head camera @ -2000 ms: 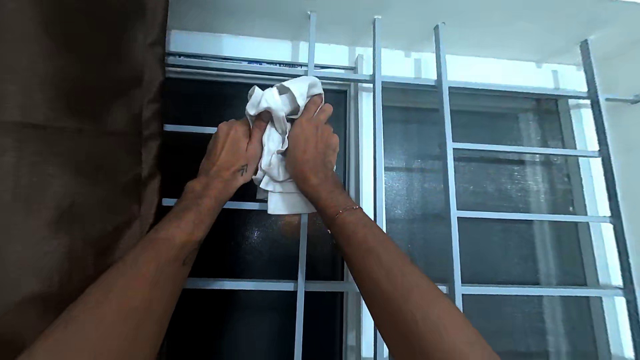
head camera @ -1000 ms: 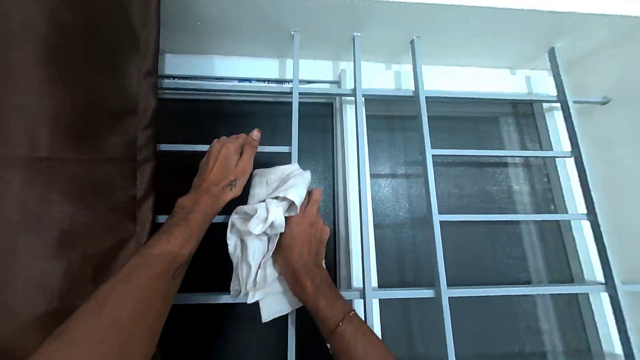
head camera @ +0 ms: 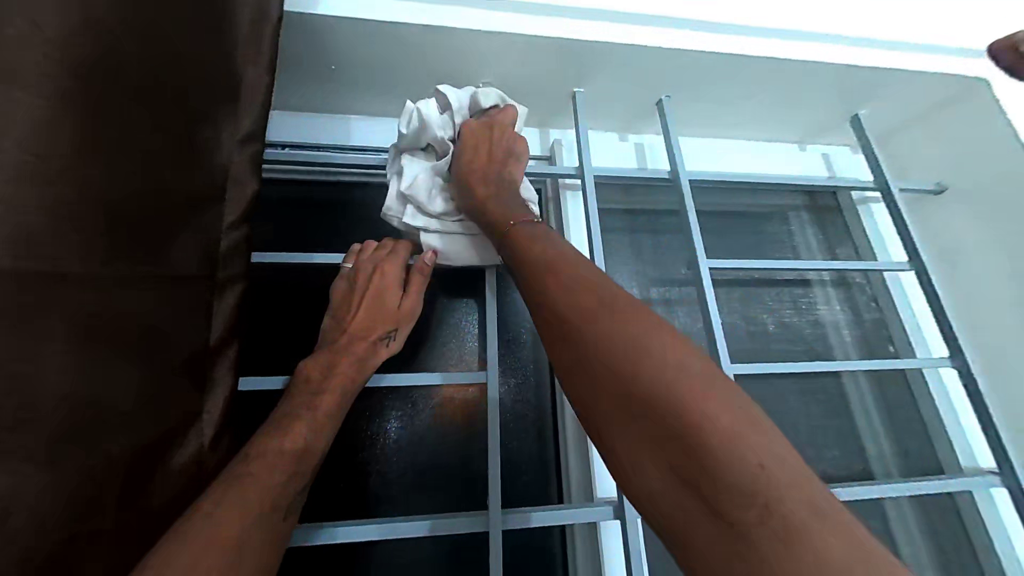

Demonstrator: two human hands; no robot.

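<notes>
A crumpled white cloth (head camera: 428, 172) is bunched in my right hand (head camera: 490, 156) near the top of the window grille. It covers the upper end of a vertical metal bar (head camera: 492, 416) and part of the top rail. Below and left of it, my left hand (head camera: 374, 292) rests over a horizontal grille bar (head camera: 296, 258), its fingers curled at the bar and its thumb close to the cloth's lower edge. Whether those fingers grip the bar is hard to tell. Dark window glass (head camera: 384, 448) lies behind the bars.
A brown curtain (head camera: 120, 264) hangs along the left side. More grille bars (head camera: 696, 240) cross the right window panel (head camera: 816, 304). The pale window recess (head camera: 624, 80) borders the grille above. At the upper right edge, part of a finger or other skin-toned object (head camera: 1008, 54) shows, unclear which.
My right hand has moved up the vertical bar with the cloth, from mid-grille to its top. My left hand, which was on the cloth two seconds ago, is now apart from it, lower on the grille.
</notes>
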